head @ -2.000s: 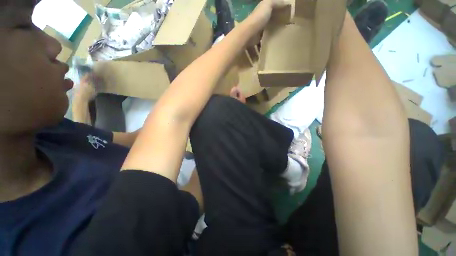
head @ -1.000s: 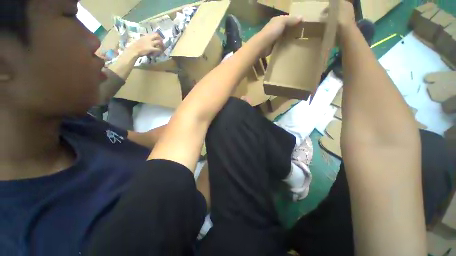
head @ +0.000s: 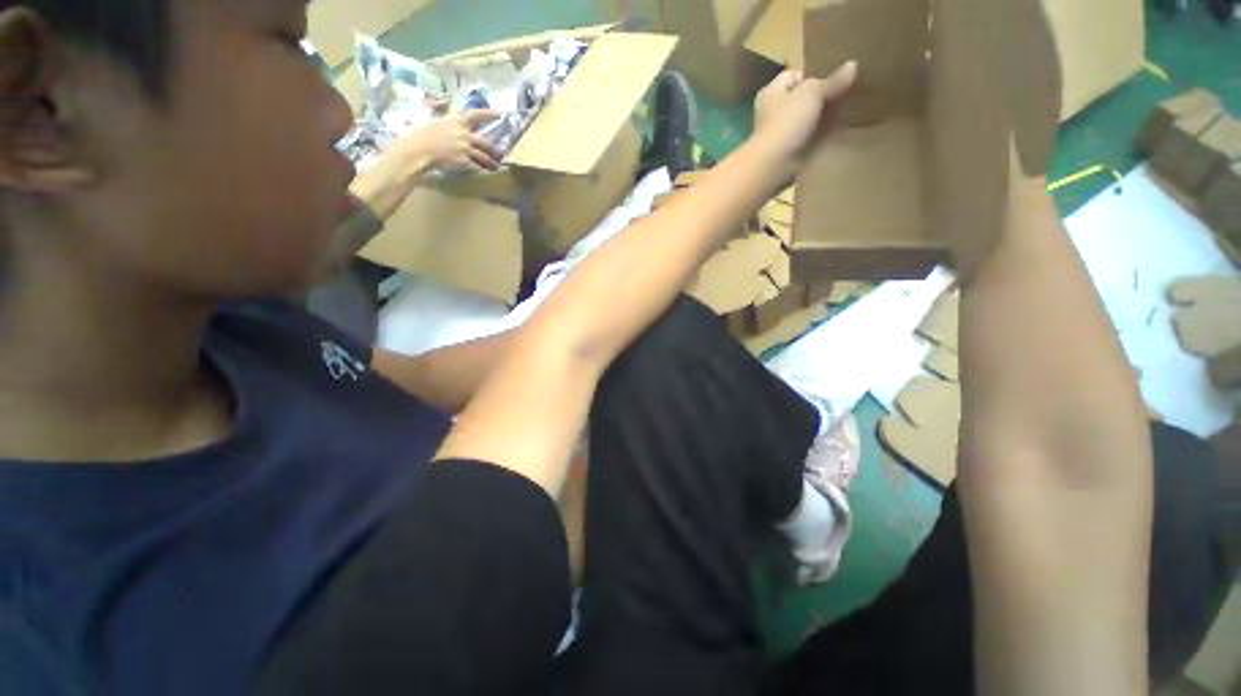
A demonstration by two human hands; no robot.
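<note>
A brown folded cardboard insert (head: pixel 871 184), a shallow open box form, is held up at the top centre right. My left hand (head: pixel 806 109) grips its left edge, thumb on the inner side. A flat side flap with a rounded outline (head: pixel 1000 123) stands off the insert's right side. My right forearm rises to this flap; my right hand is hidden behind the flap, so its grip cannot be seen.
A person (head: pixel 150 272) sits close at the left. Another hand (head: pixel 456 143) is at an open carton (head: pixel 592 102) with crumpled paper. Folded cardboard pieces (head: pixel 1198 136) lie at the right beside a white sheet (head: pixel 1136 272). Cardboard blanks (head: pixel 925 424) lie on the green floor.
The insert and my hands appear slightly further right, and the flap now faces the camera more broadly. My right hand has become hidden behind it. The neighbouring person's head shows further into view.
</note>
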